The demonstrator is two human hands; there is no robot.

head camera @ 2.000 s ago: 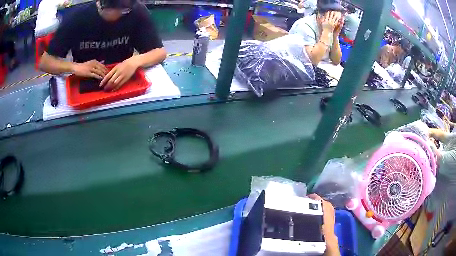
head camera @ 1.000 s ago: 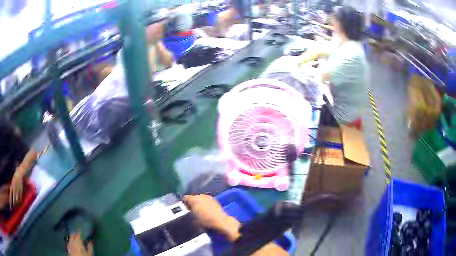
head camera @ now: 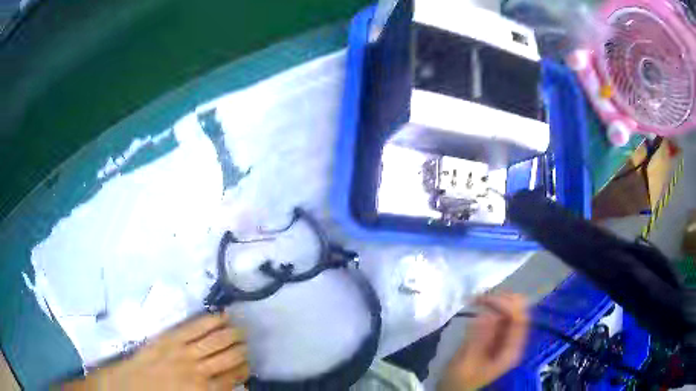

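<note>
A black headphone frame (head camera: 375, 305) lies on the white sheet, its two open rings towards the feeder. My left hand (head camera: 202, 351), cut off by the lower edge, has its fingers at the frame's left side and hides part of the band. My right hand (head camera: 492, 336) is blurred, right of the frame and apart from it; a thin dark line shows by its fingers, too blurred to name. The black screwdriver (head camera: 603, 252) slants across the right with its narrow end by the feeder's pickup plate; no hand shows on it. The white and black screw feeder (head camera: 481, 122) stands in a blue tray (head camera: 343, 172).
The green conveyor (head camera: 153, 53) runs behind the sheet at upper left. A pink fan (head camera: 649, 69) stands at upper right, near crumpled clear plastic (head camera: 553, 19). A blue crate (head camera: 534, 340) with small black parts is at lower right, below the bench edge. A cardboard box (head camera: 629, 187) is beyond.
The view has swung down from the line to the bench. A headphone frame now lies on the sheet with my left hand at it. My right hand is off the feeder.
</note>
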